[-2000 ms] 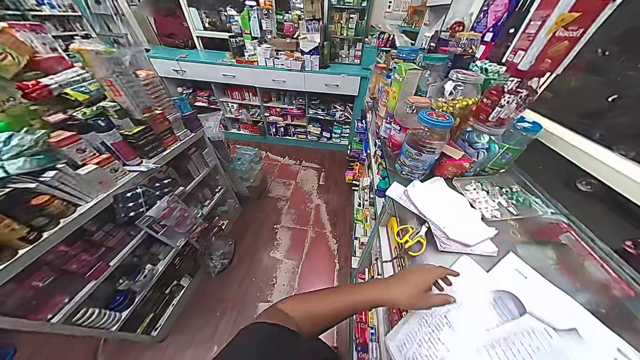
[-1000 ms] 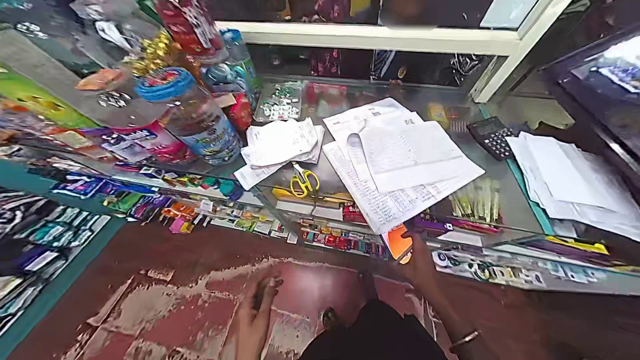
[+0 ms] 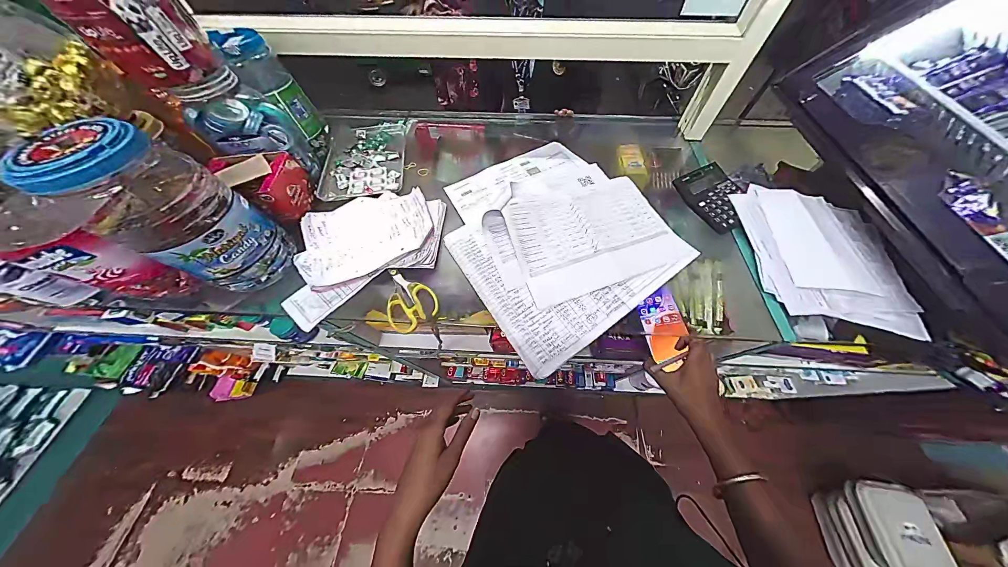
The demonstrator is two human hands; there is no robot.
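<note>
My right hand (image 3: 683, 374), with a bangle on its wrist, grips the lower end of a smartphone (image 3: 664, 327) with a lit screen at the front edge of the glass counter. Beside the phone lie several overlapping printed and handwritten sheets (image 3: 583, 236). My left hand (image 3: 449, 437) is held low over the floor in front of the counter, with nothing in it and its fingers apart. Yellow-handled scissors (image 3: 411, 305) lie near the counter's edge, their blades partly by a pile of paper slips (image 3: 368, 236).
Plastic candy jars (image 3: 228, 228) crowd the counter's left. A tray of small wrapped items (image 3: 366, 161) stands behind the slips. To the right are a black calculator (image 3: 707, 195), a stack of white papers (image 3: 823, 256) and a dark display cabinet (image 3: 882, 157). White stacked items (image 3: 882, 524) stand low at right.
The view has swung right, toward the counter. Two seconds ago one hand was spread over the papers; now my right hand holds the phone at the counter's edge, and my left hand is in view.
</note>
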